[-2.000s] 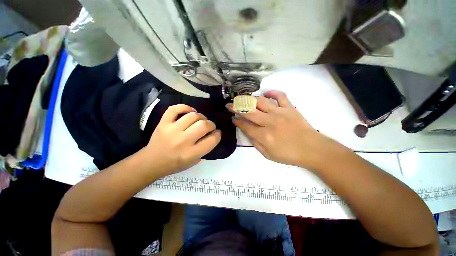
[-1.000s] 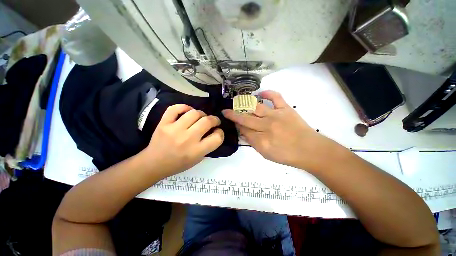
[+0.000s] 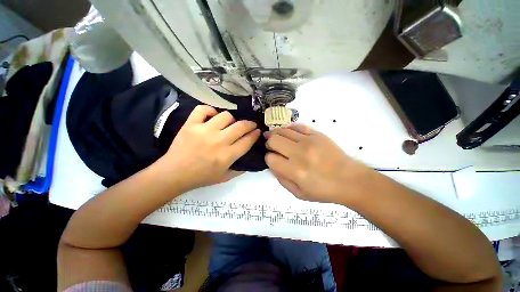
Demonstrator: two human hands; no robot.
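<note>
The black cloth workpiece lies bunched on the white table, left of and below the needle area, with a small white label on it. My left hand is bare and rests on the cloth, fingers bent, pressing it near its right part. My right hand is bare, its bent fingertips at the cloth's right edge, just below the cream tension knob. The fingertips of both hands are close together. The presser foot area is small and partly hidden behind the knob and machine head.
The off-white machine head fills the top. A black phone or wallet lies right, with a round charm. A black slotted arm is far right. A printed ruler runs along the front edge. A blue basket stands left.
My right hand has moved down from beside the knob to below it. My left hand has shifted slightly up and right. The cloth's lower edge sits a little higher.
</note>
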